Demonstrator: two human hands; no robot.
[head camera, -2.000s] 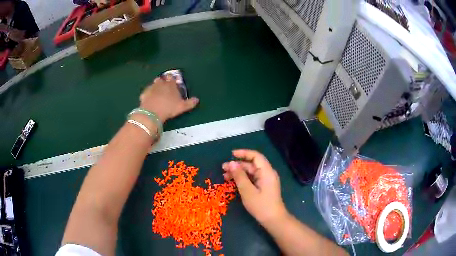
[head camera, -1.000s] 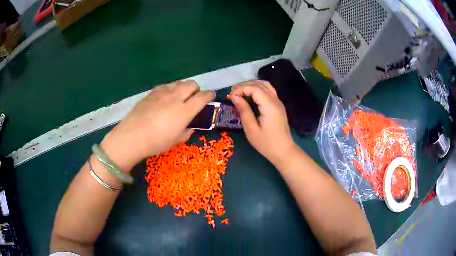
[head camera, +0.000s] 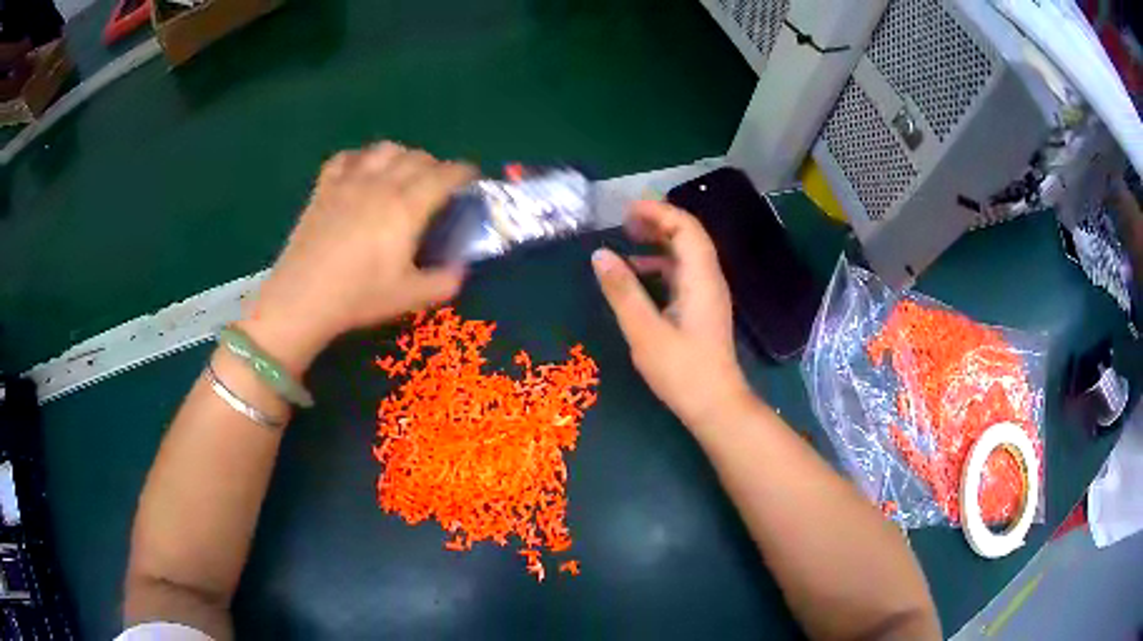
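My left hand (head camera: 376, 238) holds a handset (head camera: 520, 215) by its dark screen end, raised above the pale rail. The handset is blurred, its silvery board end pointing right. A small orange part (head camera: 514, 172) shows at its upper edge. My right hand (head camera: 677, 307) is just right of the handset, not touching it, with thumb and fingers apart and nothing visible between them. A loose pile of small orange parts (head camera: 483, 438) lies on the green bench below the hands.
A black smartphone or case (head camera: 752, 257) lies by the grey post (head camera: 802, 88). At right is a clear bag (head camera: 846, 388) of orange parts with a tape roll (head camera: 971, 501) on it. A black tray (head camera: 31, 538) is at far left. A cardboard box (head camera: 207, 28) stands across the belt.
The handset was fetched from the belt, held low between both hands, and is now lifted in my left hand. My right hand held an orange part near it and has now opened.
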